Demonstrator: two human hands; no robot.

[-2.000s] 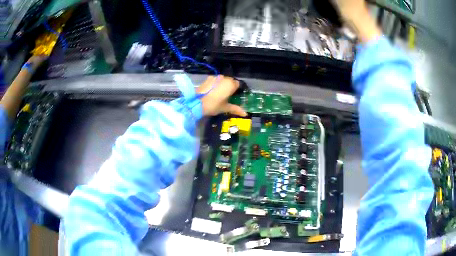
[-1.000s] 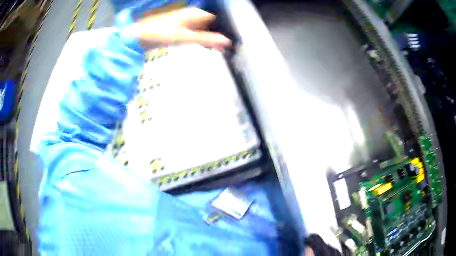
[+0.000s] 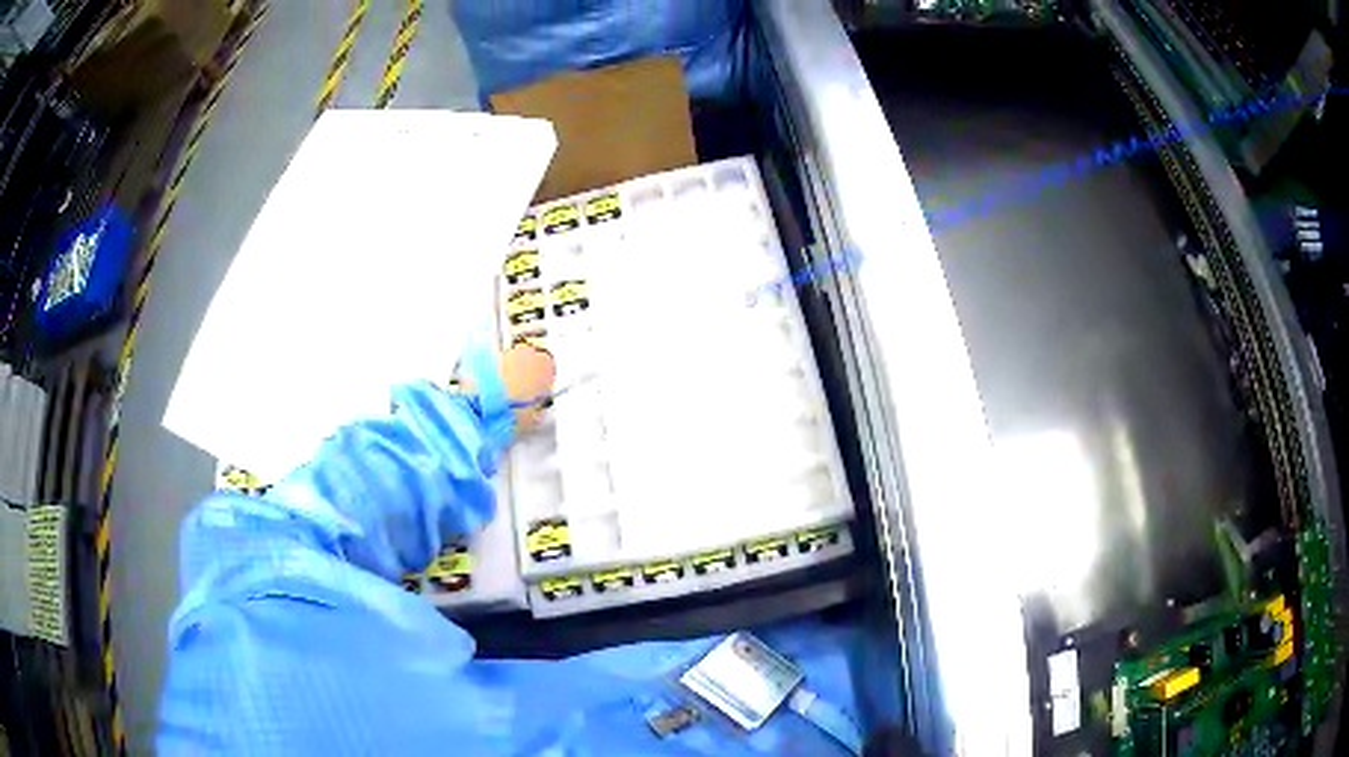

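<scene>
A large white transformer tray [image 3: 695, 370] lies below the conveyor. Small yellow-black transformers [image 3: 559, 219] sit in its left part and one at the near left corner [image 3: 548, 538]; many pockets are empty. My left hand [image 3: 528, 379] is over the tray's left edge. Its fingers are small and partly hidden, so I cannot tell whether they grip a transformer. My right hand is not clearly in view; only a dark blur shows at the bottom edge. A green circuit board [image 3: 1206, 688] in a black carrier is cut off at the lower right.
A plain white sheet [image 3: 370, 266] lies left of the tray, over other trays. A brown cardboard piece [image 3: 607, 119] is behind it. The silver conveyor rail [image 3: 910, 326] runs along the right, beside a shiny metal plate [image 3: 1080, 326]. A blue cord crosses above it. A badge [image 3: 744, 680] hangs at my front.
The view has turned from the board and conveyor to the trays. My left hand has moved from the board to the white sheet's top, then down onto the tray. The sheet now lies further left, uncovering the tray.
</scene>
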